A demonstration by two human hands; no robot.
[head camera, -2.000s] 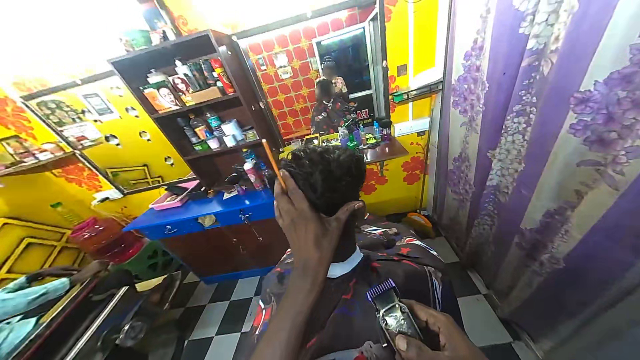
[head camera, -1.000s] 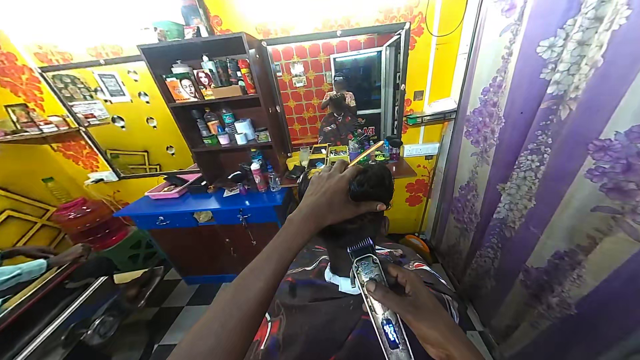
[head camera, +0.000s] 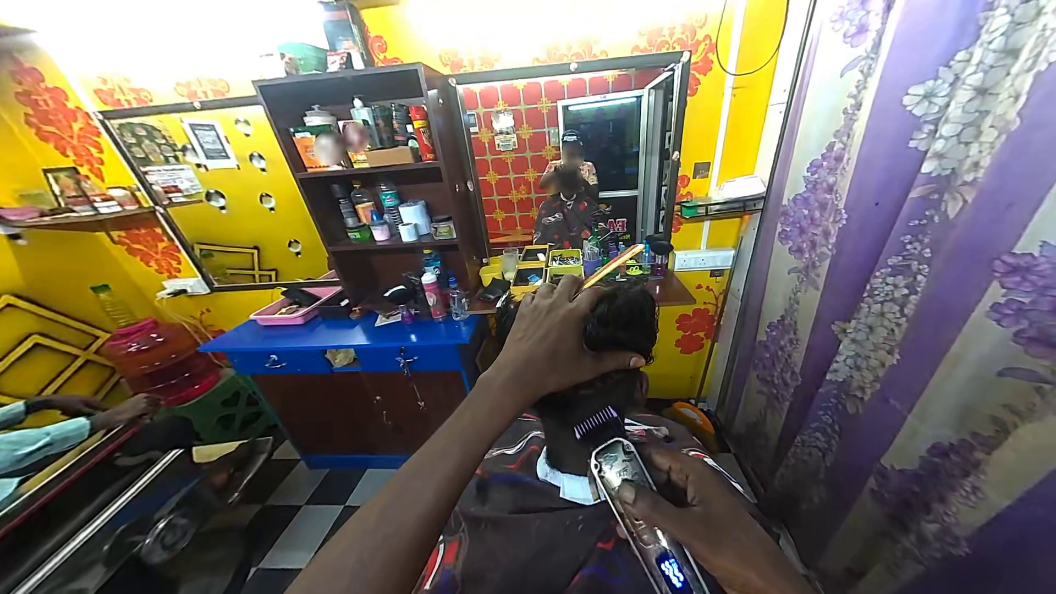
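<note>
My left hand lies on the back of a seated person's dark-haired head, its thumb spread across the hair. An orange comb sticks up between its fingers; how much of it the hand covers cannot be told. My right hand is closed around a silver hair clipper with a lit display. The clipper's dark comb guard is at the nape, just below the hair. A white neck strip circles the neck above a dark patterned cape.
A blue-topped cabinet with a pink tray stands ahead to the left, below a shelf of bottles. A wall mirror hangs over a counter. A purple floral curtain lines the right. Another person's hands rest at far left.
The clipper has risen from beside the cape at the lower right to the nape. The left hand has shifted from the side of the head onto its back, and the comb now tilts right.
</note>
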